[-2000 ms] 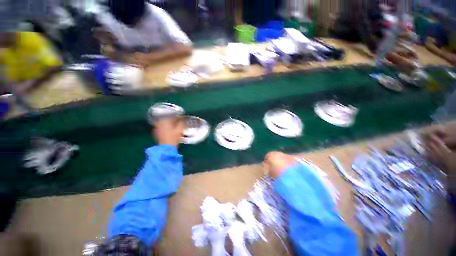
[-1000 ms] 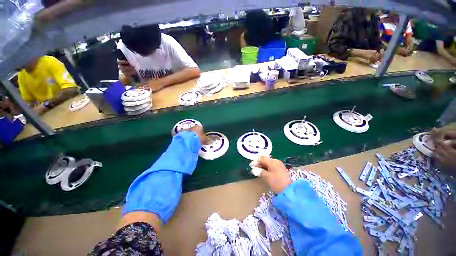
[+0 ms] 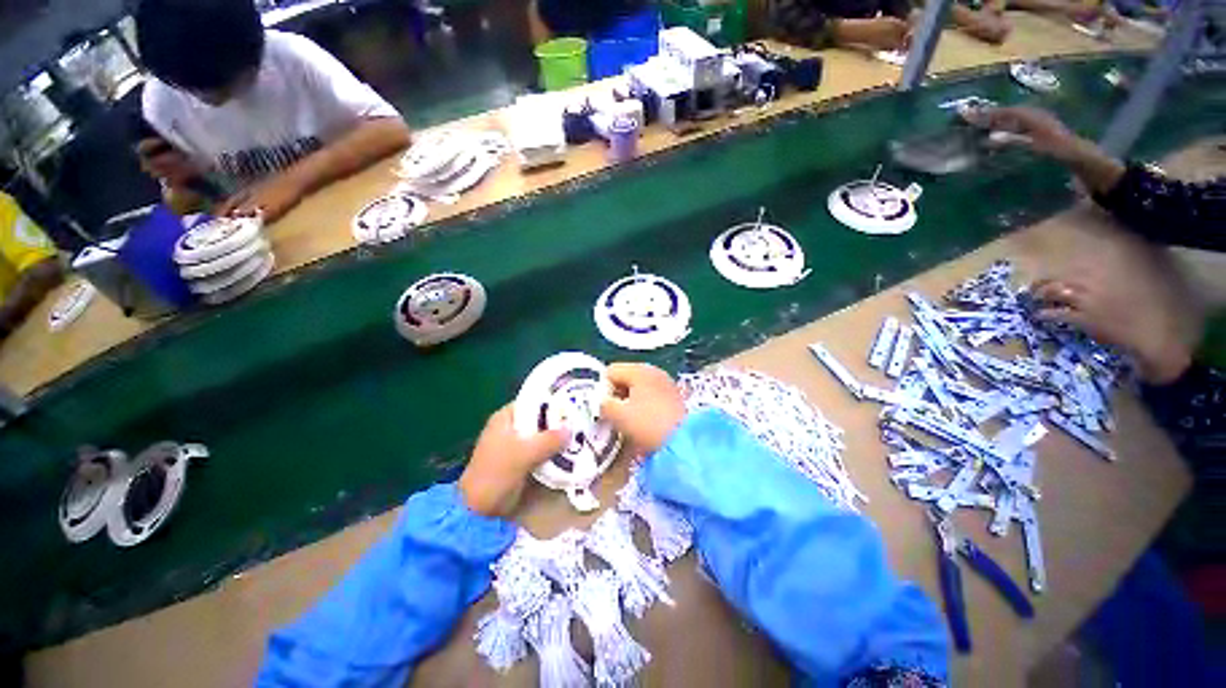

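A white round housing (image 3: 569, 417) with dark slots is held tilted above the bench edge near the belt. My left hand (image 3: 508, 457) grips its left side, thumb on its face. My right hand (image 3: 643, 406) is at its right side, fingers on the rim and face; whether a small part is in these fingers cannot be told. Tied white wire bundles (image 3: 571, 598) lie just below the housing. A loose heap of thin white wires (image 3: 787, 430) lies right of my right hand, partly behind my blue sleeve.
The green belt (image 3: 323, 430) carries spaced housings (image 3: 643, 312) and two overlapping ones (image 3: 148, 493) at left. Blue-grey strips (image 3: 961, 403) and blue-handled pliers (image 3: 975, 578) lie at right. A neighbour's hands (image 3: 1096, 309) reach over the strips and belt. A person sits opposite beside stacked housings (image 3: 222, 255).
My left hand has brought a housing from the belt to the bench side, and my right hand has joined it there. The view has shifted. The neighbour's arm now reaches over the belt.
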